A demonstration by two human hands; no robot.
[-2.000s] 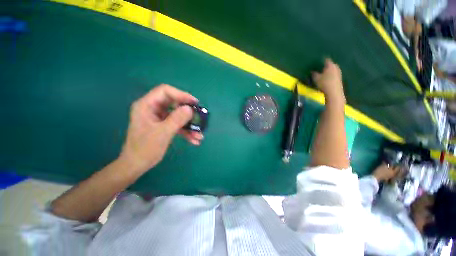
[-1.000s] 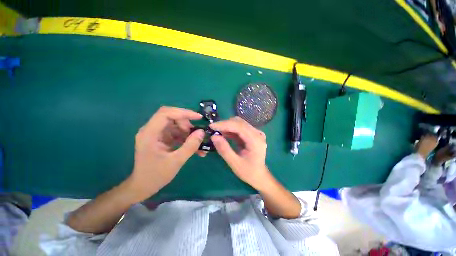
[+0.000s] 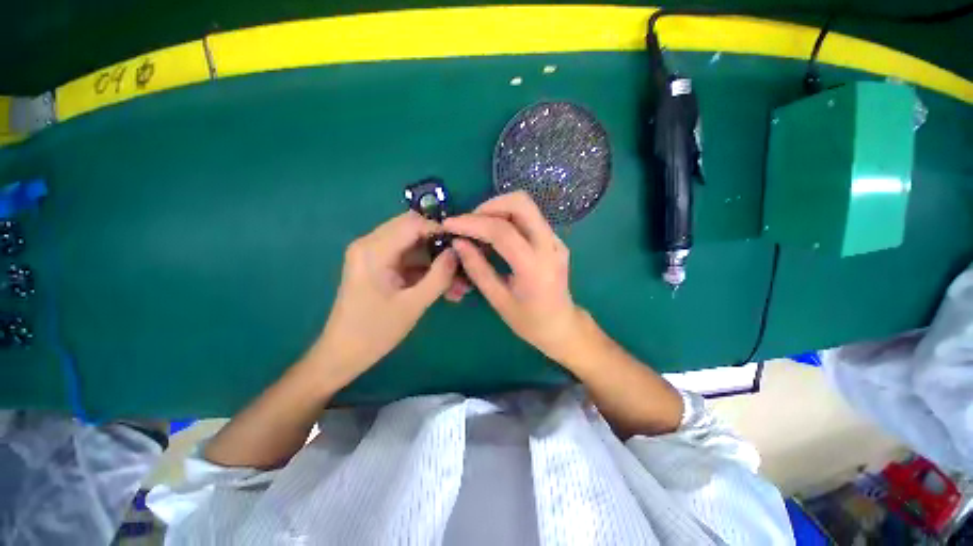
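My left hand [image 3: 386, 290] and my right hand [image 3: 521, 267] meet at the fingertips around a small black module [image 3: 440, 244], mostly hidden by the fingers. Another black part [image 3: 427, 197] with a ring-like centre shows just beyond my left fingertips; I cannot tell if it touches them. The round screw tray [image 3: 553, 162], scattered with glittering screws, sits right of and beyond my right hand. The electric screwdriver [image 3: 678, 171] lies right of the tray, bit toward me.
A green box [image 3: 838, 171] with a cord stands at the right. Yellow tape [image 3: 427, 34] edges the far side. Several black units [image 3: 17, 279] lie at the far left beside a blue strip. Two small pale specks lie beyond the tray. Other people's pale smocks show at both lower corners.
Two seconds ago my right hand was stretched over the far dark surface; it then came back to my left hand. Since one second ago both hands stay together on the module while the view has shifted.
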